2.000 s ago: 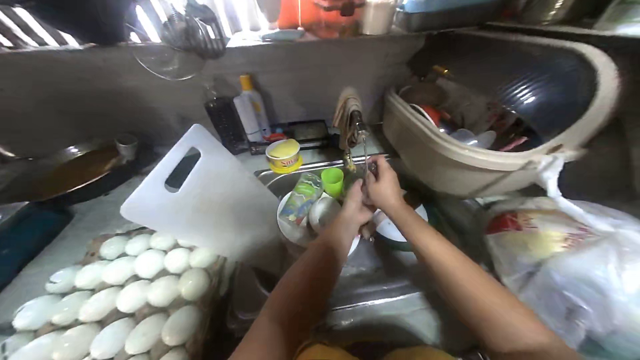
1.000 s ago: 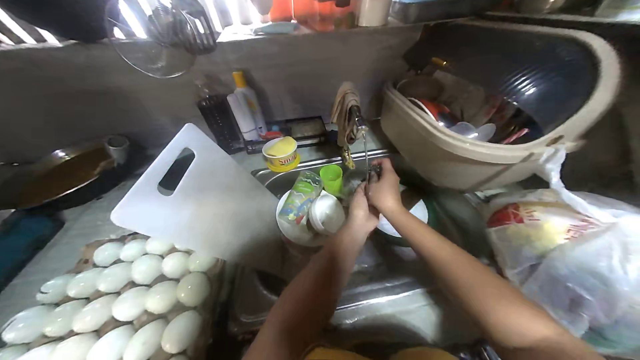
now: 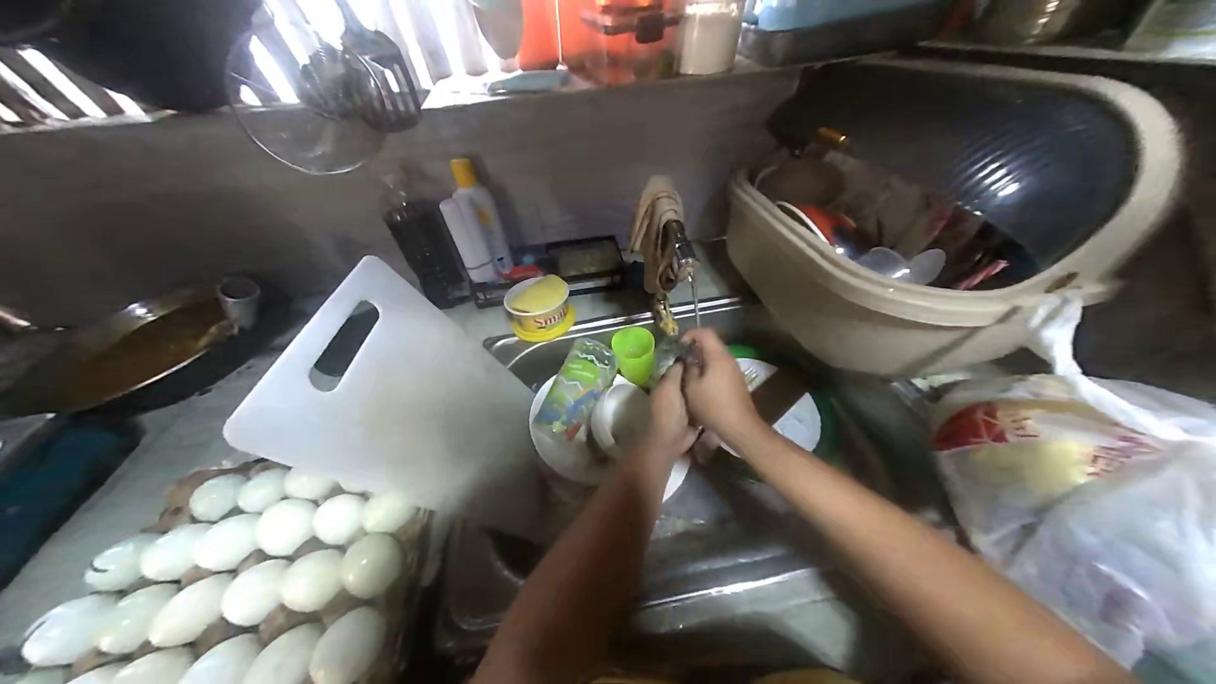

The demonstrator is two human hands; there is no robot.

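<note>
Both my hands are together over the metal sink (image 3: 703, 594), under a thin stream of water from the faucet (image 3: 681, 245). My left hand (image 3: 671, 408) and my right hand (image 3: 719, 385) close around a small dark, wet item (image 3: 676, 356), mostly hidden by the fingers; what it is I cannot tell. Left of them are a green plastic cup (image 3: 634, 353), a patterned clear cup (image 3: 578, 385) lying tilted and a white bowl (image 3: 619, 418), on a white plate (image 3: 551, 446). Another white plate (image 3: 803, 423) lies to the right, with a brown flat thing across it.
A white cutting board (image 3: 427, 399) leans at the sink's left, behind a tray of eggs (image 3: 256, 560). A tub (image 3: 539, 309) with a yellow sponge stands behind the sink. At right are a large dish basin (image 3: 826, 294) and a plastic bag (image 3: 1121, 532). A pan (image 3: 142, 351) sits far left.
My hands stay together under the faucet, with small shifts of the fingers. The dishes around them have not plainly moved.
</note>
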